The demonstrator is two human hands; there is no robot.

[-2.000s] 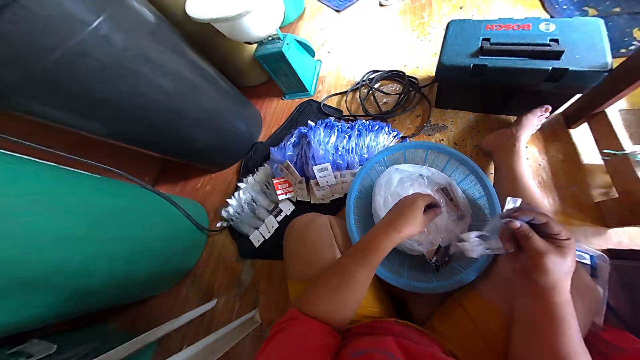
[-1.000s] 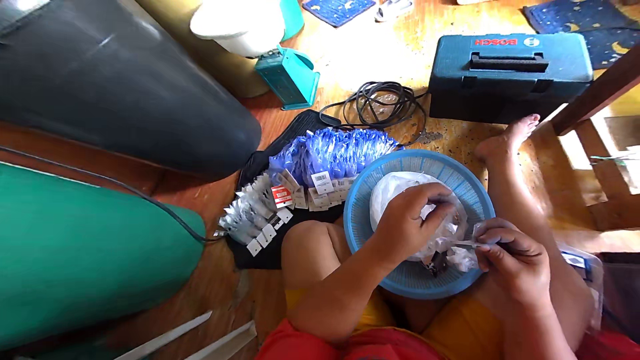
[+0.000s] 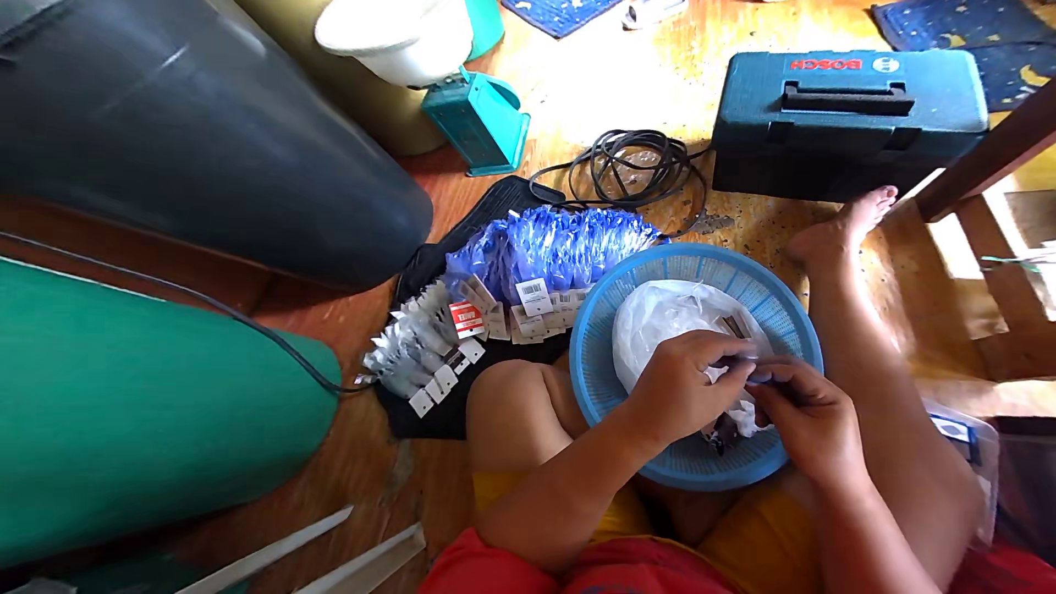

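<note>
A round blue plastic basket (image 3: 582,363) rests between my legs, holding a white plastic bag (image 3: 652,309) and small dark items (image 3: 721,435). Over it, my left hand (image 3: 689,384) and my right hand (image 3: 813,412) meet fingertip to fingertip, pinching a small piece of clear plastic (image 3: 755,360) that is blurred and mostly hidden. Crumpled white plastic (image 3: 747,419) lies below the fingers. Beyond the basket, on a black mat, are a row of blue plastic packets (image 3: 561,243) with white tags and a row of clear packets (image 3: 412,338) with tags.
A coiled black cable (image 3: 635,169) and a Bosch tool case (image 3: 850,124) are on the wooden floor ahead. A teal scale (image 3: 483,124) with a white pan stands front left. Large black (image 3: 206,140) and green (image 3: 148,412) cylinders flank the left side; a clear container (image 3: 982,470) is at right.
My two hands have come together over the basket; two seconds ago they were apart, the right one at the basket's right rim with clear plastic.
</note>
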